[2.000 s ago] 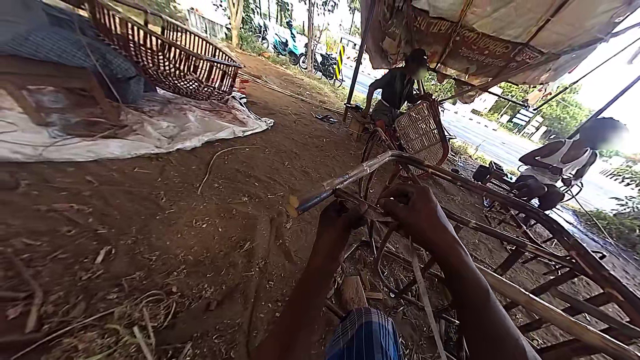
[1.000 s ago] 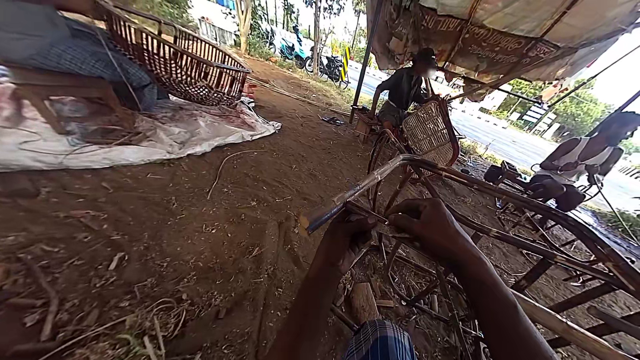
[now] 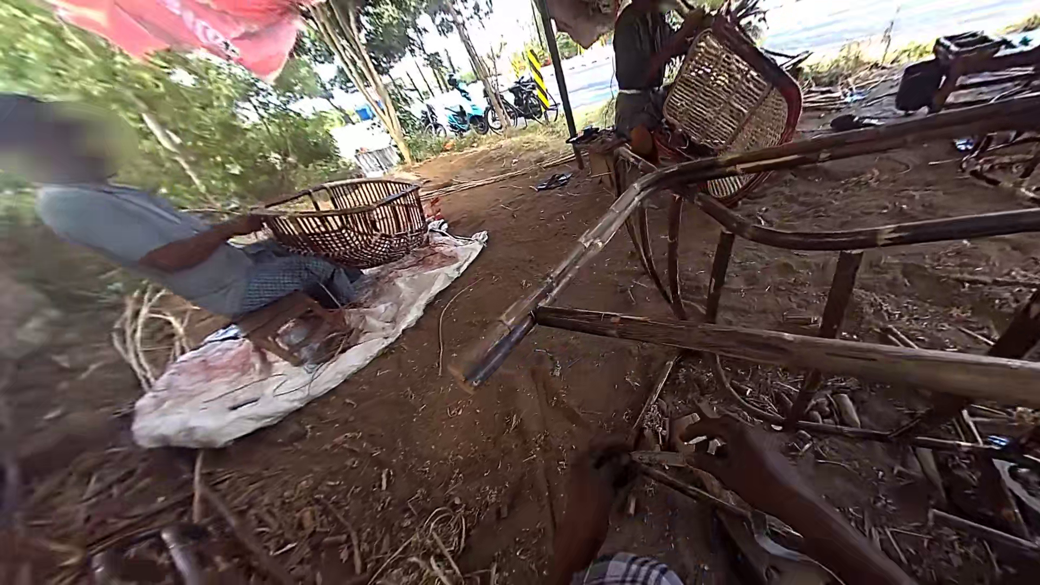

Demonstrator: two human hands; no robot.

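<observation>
A frame of cane or bamboo poles (image 3: 764, 345) runs from the centre to the right edge, one pole end pointing down left. Below its crossbar, my left hand (image 3: 605, 475) is closed around the end of a thin strip (image 3: 662, 459), dark and partly blurred. My right hand (image 3: 731, 455) is beside it with bent fingers at the strip's other side; whether it grips the strip is unclear. Neither hand touches the crossbar.
A person (image 3: 195, 252) sits at left with a woven cane basket (image 3: 349, 219) over a white sheet (image 3: 301, 406). Another person (image 3: 638, 73) is behind a woven panel (image 3: 723, 97). Cane scraps (image 3: 439, 536) litter the soil.
The view has swung left and down. Both hands have left the frame's corner and are now lower, below the crossbar.
</observation>
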